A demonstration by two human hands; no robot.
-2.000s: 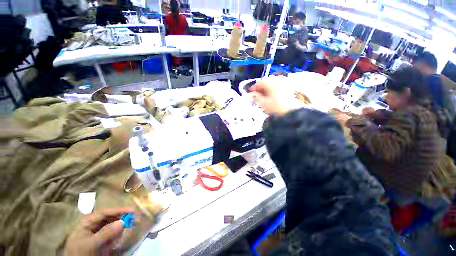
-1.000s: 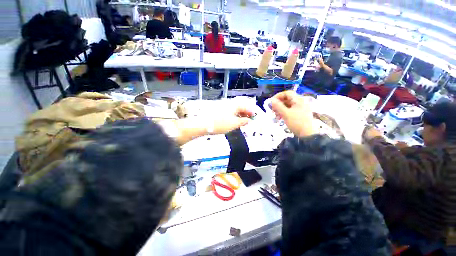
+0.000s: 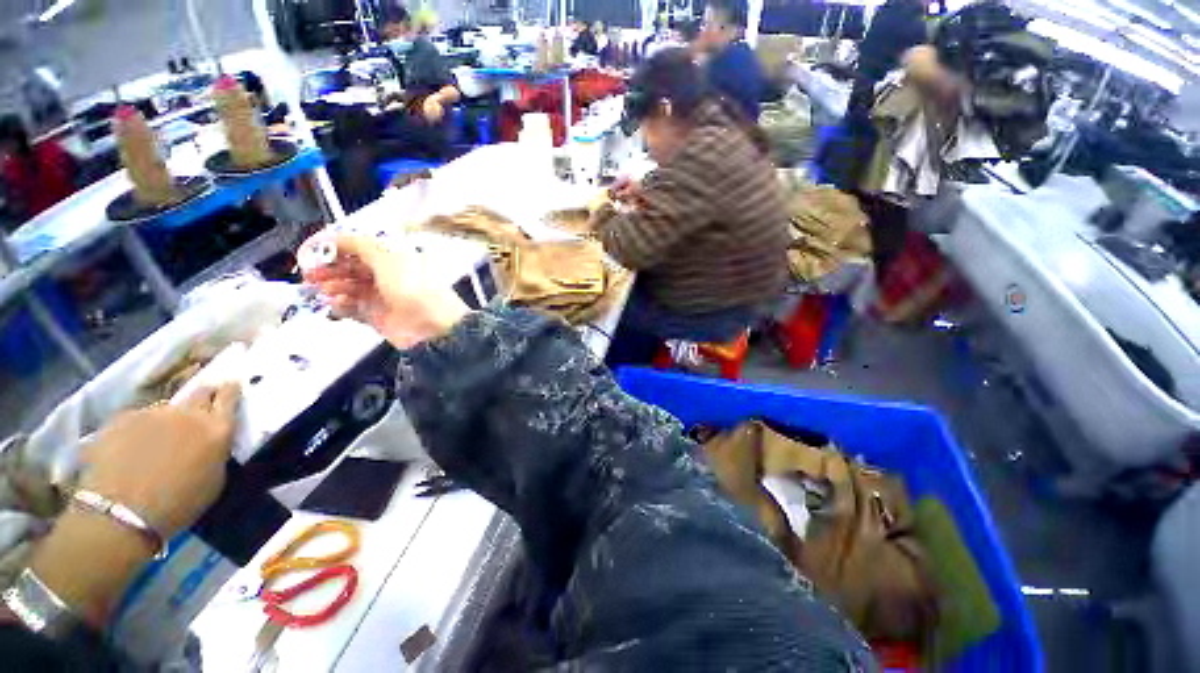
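Observation:
My right hand (image 3: 382, 292) is raised over the far end of the white sewing machine (image 3: 283, 375). Its fingertips are shut on a small pale round piece (image 3: 317, 251), perhaps a bobbin. My left hand (image 3: 165, 460) is palm down with its fingertips at the machine top. The view does not show whether anything is under its fingers. A dark band (image 3: 244, 526) lies across the machine. The needle area is out of view or hidden at the lower left.
Scissors with red and orange loops (image 3: 309, 598), a flat black rectangle (image 3: 355, 487) and a brown scrap (image 3: 417, 643) lie on the table. Thread cones (image 3: 142, 158) stand behind. A blue bin (image 3: 842, 408) holds tan cloth (image 3: 855, 526) at right. A person (image 3: 698, 210) sits beyond.
The view has swung right, bringing in the blue bin. My left hand has gone from beside my right hand to the machine top. My right hand is still raised.

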